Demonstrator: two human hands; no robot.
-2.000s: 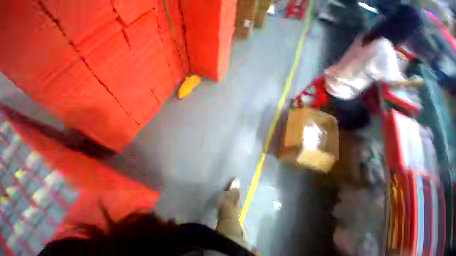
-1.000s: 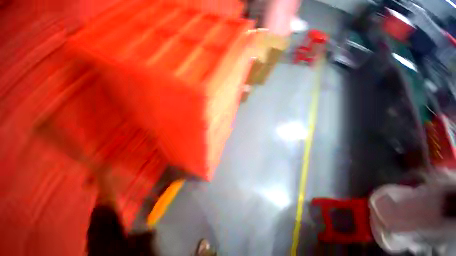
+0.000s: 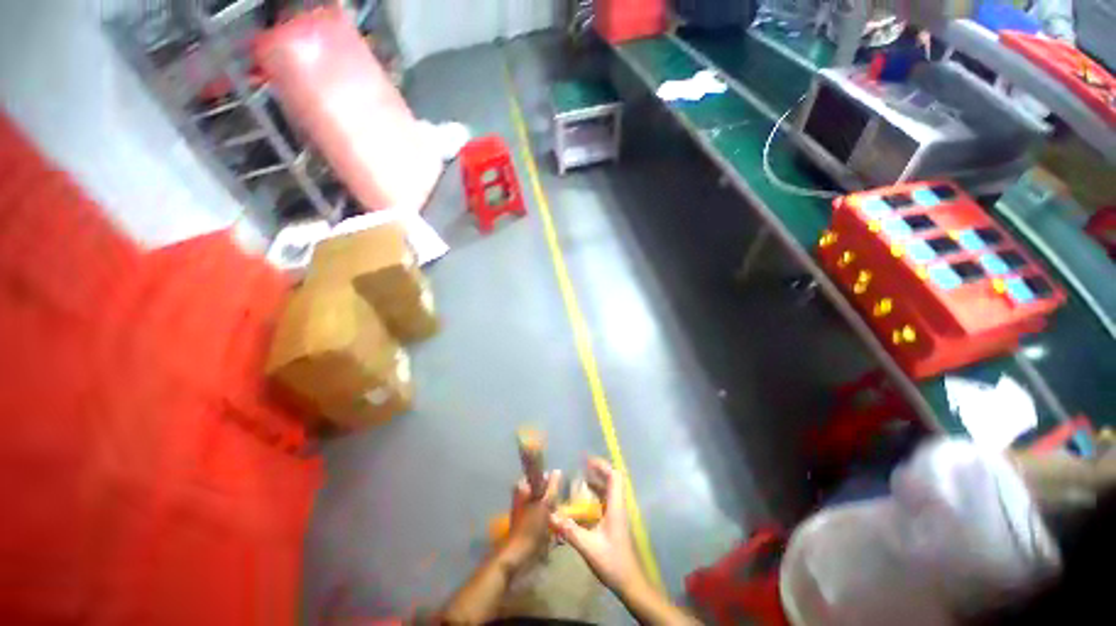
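Note:
My left hand (image 3: pixel 528 523) and my right hand (image 3: pixel 603 538) are raised close together at the bottom middle, over the floor. The left fingers are bunched; whether they hold something small is too blurred to tell. The right thumb and fingers are apart, with no object seen between them. A yellow-orange thing (image 3: pixel 583 509) shows behind the hands, partly hidden by them. A tan shape, possibly a shoe tip (image 3: pixel 530 443), shows just above the left hand.
Tall red tray stacks (image 3: pixel 135 416) fill the left. Cartons (image 3: pixel 333 349), a red stool (image 3: pixel 491 184) and a yellow floor line (image 3: pixel 565 294) lie ahead. A filled tray stack (image 3: pixel 940 275) sits on the green bench (image 3: pixel 761 157) at right. A seated person (image 3: pixel 930 538) is at bottom right.
The view has swung from the near red stacks towards the aisle and bench. An arm reached along the stacks at left one second ago; now both hands are together at the bottom middle.

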